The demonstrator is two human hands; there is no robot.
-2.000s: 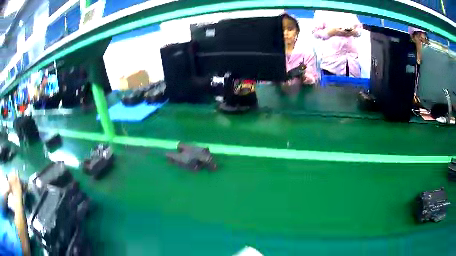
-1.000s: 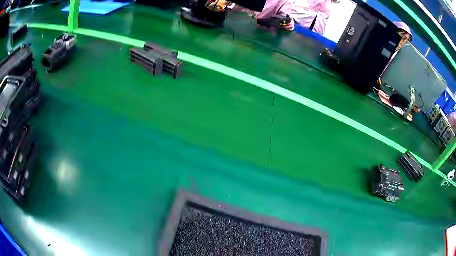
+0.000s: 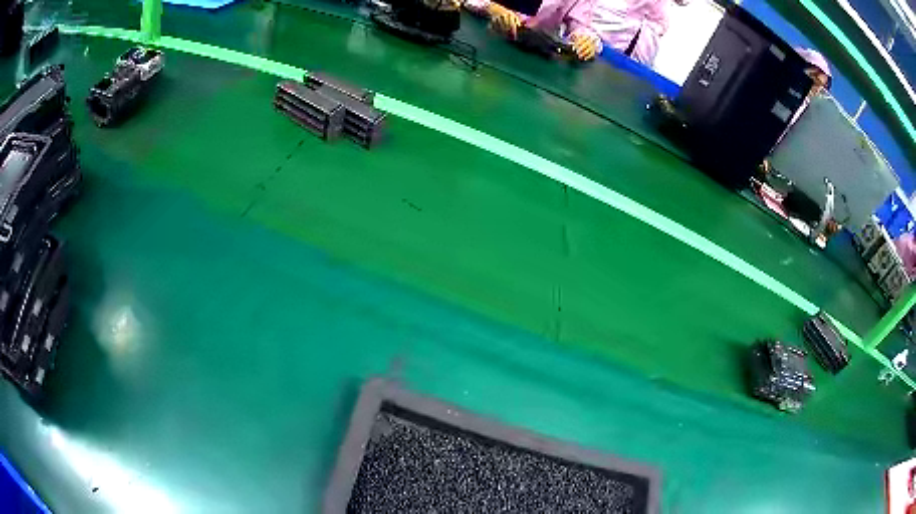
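Neither of my hands is in view. Nearest in front of me, the work tray (image 3: 364, 427) lies at the bottom of the picture, cut off by its lower edge. It has a raised grey rim and a speckled black inside. Two ribbed blocks (image 3: 331, 108) lie side by side on the green surface at the upper left. An open-topped unit (image 3: 126, 86) with a lighter end stands left of them. A chunky dark unit (image 3: 782, 375) stands at the right, beside another ribbed block (image 3: 826, 342).
Black housings (image 3: 35, 201) lean in a pile at the far left. A pale green strip (image 3: 562, 173) crosses the bench. Across it are a person in pink (image 3: 603, 22) with hands at a dark object, a black tower (image 3: 748, 90) and a grey panel (image 3: 834, 156). A green post (image 3: 890, 321) stands at right.
From two seconds to one second ago the view tilted down, bringing the tray in. Since then, the ribbed blocks have shifted slightly right in the picture, and the person in pink's hands have come into view.
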